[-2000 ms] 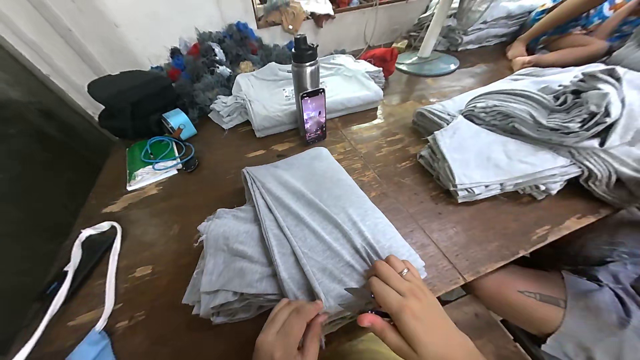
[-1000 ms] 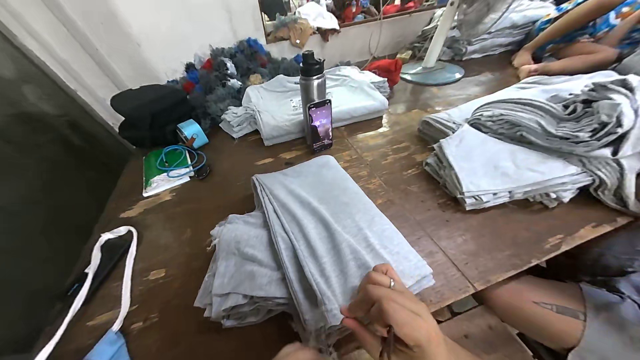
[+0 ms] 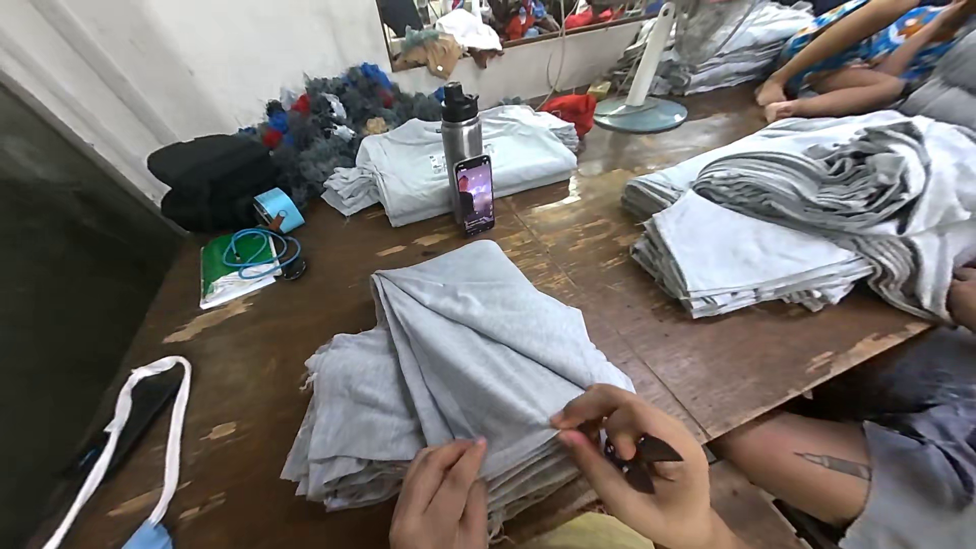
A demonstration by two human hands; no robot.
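Observation:
A stack of folded light grey knit fabric pieces (image 3: 473,343) lies near the front edge of the wooden table. At its lower right corner, my right hand (image 3: 640,457) pinches the top layer's edge between thumb and forefinger. Small dark thread snips (image 3: 644,457) rest in the same palm, under the curled fingers. To the left, my left hand (image 3: 446,492) has its fingertips at the near edge of the fabric; whether they grip a layer cannot be told. Folds run diagonally across the top piece.
Behind the stack, a phone (image 3: 476,195) leans on a steel bottle (image 3: 463,133), before folded grey shirts (image 3: 526,152). More grey fabric stacks (image 3: 755,252) lie right. A green packet (image 3: 236,263), blue cord (image 3: 263,255) and white strap (image 3: 179,412) lie left. Other people sit at the right.
My left hand, low and partly out of view one second ago, is now at the fabric's near edge. The top layer's folds have shifted, and the snips in my right hand show more plainly.

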